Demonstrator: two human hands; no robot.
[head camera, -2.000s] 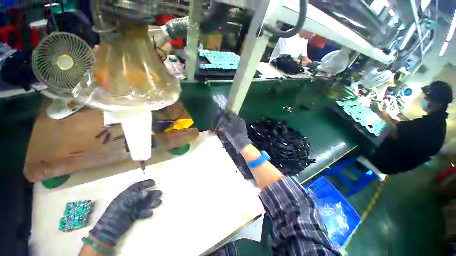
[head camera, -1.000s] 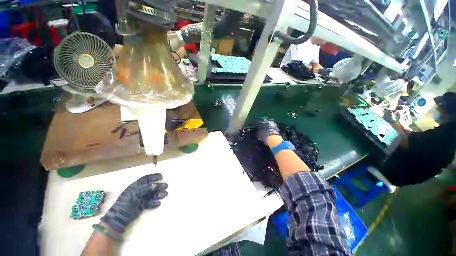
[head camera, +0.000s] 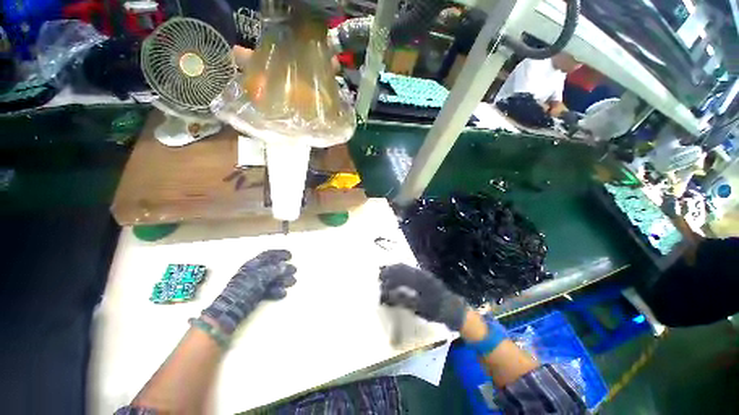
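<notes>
My left hand (head camera: 253, 290), in a dark grey striped glove, rests on the white sheet (head camera: 332, 308) just below the machine tip (head camera: 284, 228). Its fingers are curled; I cannot tell whether they hold anything. My right hand (head camera: 421, 293), in a dark glove, is over the right part of the sheet, fingers bent down; a blur lies under them and I cannot tell what they hold. A cluster of green circuit boards (head camera: 178, 283) lies left of my left hand. A tangled pile of black cables (head camera: 478, 243) lies right of the sheet. A small thin curved piece (head camera: 384, 242) lies near the sheet's right edge.
The white machine head (head camera: 287, 178) points down at centre, before a brown wooden base (head camera: 178, 186) with a yellow-and-black object (head camera: 339, 181). A fan (head camera: 191, 65) stands behind. A slanted post (head camera: 454, 105) rises by the cables. A blue bin (head camera: 531, 365) is below right. People sit beyond.
My right hand has come back from the cable pile to the sheet. My left hand stays below the tip. The whole view has shifted, with the scene now further right.
</notes>
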